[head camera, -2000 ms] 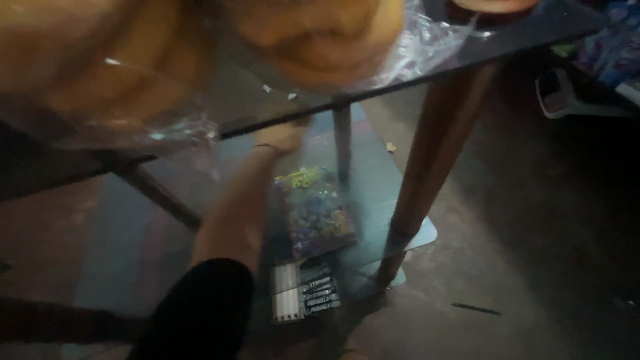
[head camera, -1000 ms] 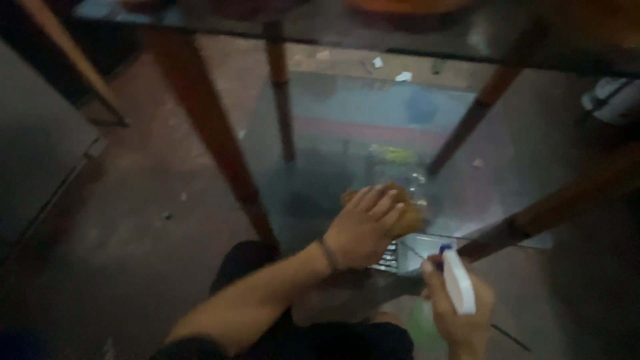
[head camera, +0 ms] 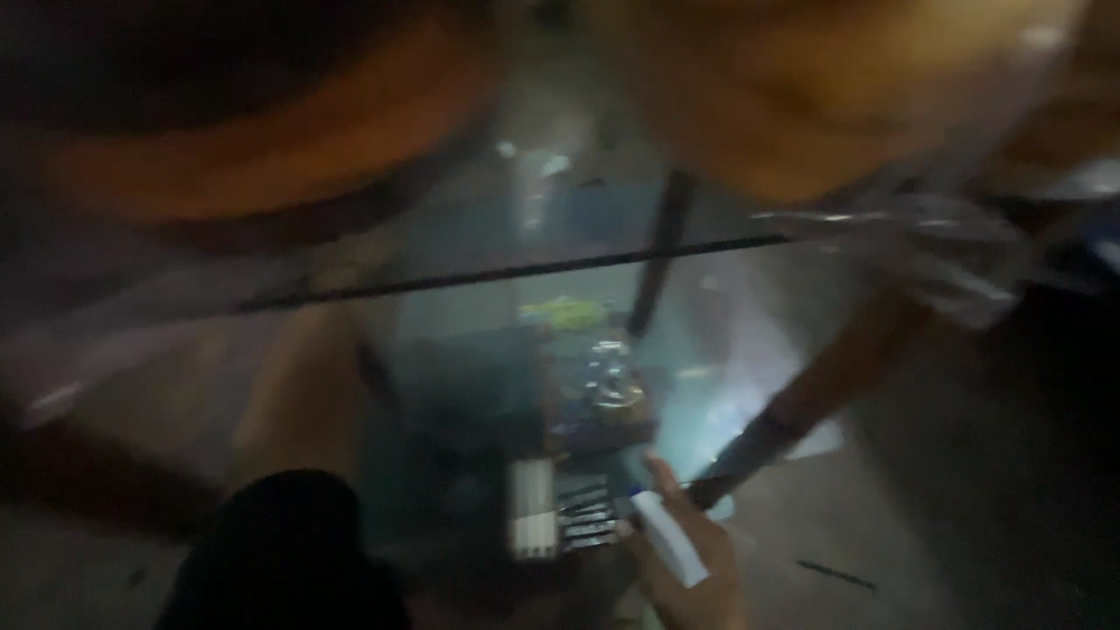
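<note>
My right hand (head camera: 696,560) is closed around a spray bottle with a white trigger head (head camera: 669,535), at the lower centre right. Just left of it lie white sticks (head camera: 533,512) and a group of dark packs with light marks (head camera: 588,516) on the lower glass shelf (head camera: 455,394). Behind these is a clear plastic-wrapped pack (head camera: 604,385) with a yellow-green part. My left arm reaches forward on the left, and my left hand (head camera: 354,258) shows only as a blur behind the upper glass; its fingers and anything in them cannot be made out.
Large orange-brown rounded things (head camera: 787,105) in clear plastic fill the top, close to the camera, on the upper glass shelf (head camera: 542,269). A brown table leg (head camera: 814,394) slants at the right. A thin dark stick (head camera: 836,574) lies on the floor.
My left hand has moved away from the shelf's middle, forward and left. My right hand still holds the spray bottle. The view has shifted closer to the upper shelf.
</note>
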